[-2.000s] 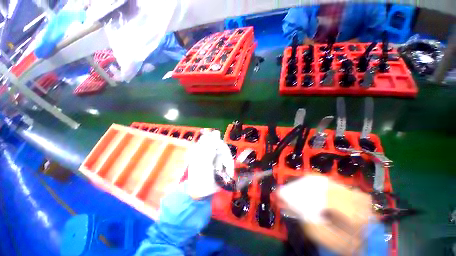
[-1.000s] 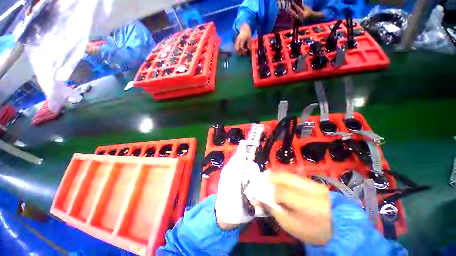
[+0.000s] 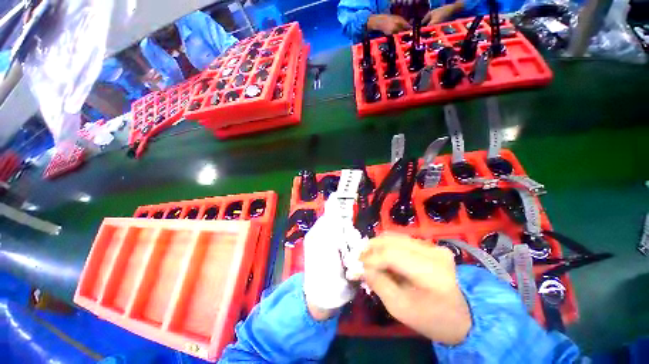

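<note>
My left hand [image 3: 327, 259], in a white glove, holds a wristwatch; its grey strap [image 3: 349, 183] sticks up above the fingers and its head is hidden. My right hand [image 3: 416, 281], bare, pinches a small white cleaning cloth [image 3: 354, 264] against the watch in the left hand. Both hands are over the red pocketed watch tray [image 3: 441, 231], which holds watches with black and grey straps. Several grey straps stand up at its back edge.
A paler long-slot tray [image 3: 167, 279] lies at left on another pocketed tray [image 3: 269, 234]. Across the green bench are stacked trays [image 3: 249, 122] and a far tray [image 3: 455, 92] with upright black straps. Other workers' hands are behind it. A clear plastic bag [image 3: 67, 85] hangs upper left.
Since two seconds ago, my hands have come together and the grey-strap watch now stands upright in the glove. Over the last second, the hands barely moved; another worker's hands moved behind the far tray.
</note>
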